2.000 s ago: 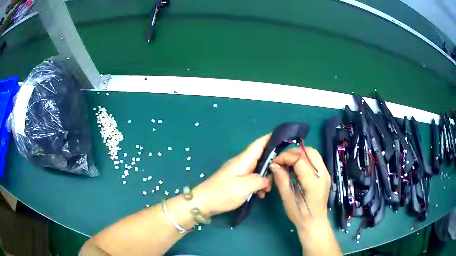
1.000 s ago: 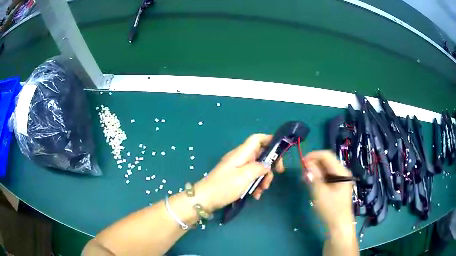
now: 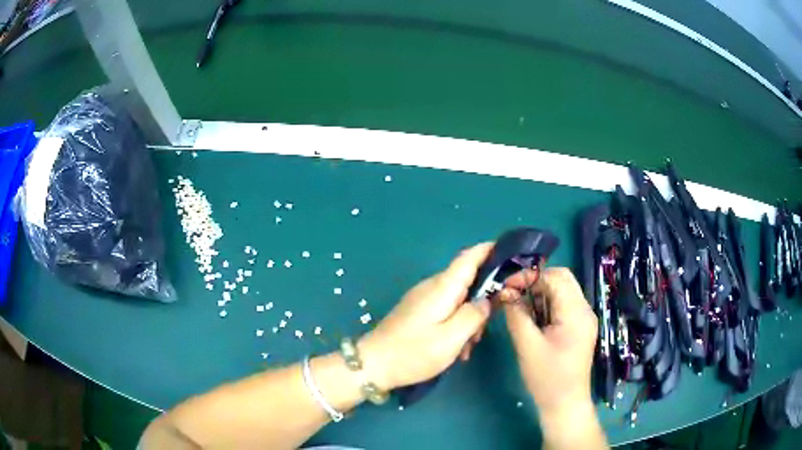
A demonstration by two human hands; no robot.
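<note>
My left hand (image 3: 433, 321) grips a black device half-assembly (image 3: 521, 243) by its body, the curved head up and right, the tapering tail showing below my wrist. My right hand (image 3: 556, 321) is at the open side of the head, its fingertips pinched on something small there. A slim dark tool, perhaps tweezers, shows partly between its fingers. The red wire at the head is mostly hidden by the fingers. Small white pads (image 3: 198, 227) lie heaped and scattered on the green bench left of my hands.
A pile of black device assemblies (image 3: 655, 290) lies at right, more beyond it. A clear bag of black parts (image 3: 98, 206) and a blue bin (image 3: 10, 202) stand at left. A white rail (image 3: 396, 149) and grey post (image 3: 132, 70) border the green belt, which carries one black device (image 3: 214, 33).
My right hand, which was out to the right with the red wire and dark tool, has come back to the device head. The head has shifted slightly right and down. The device on the belt has moved left.
</note>
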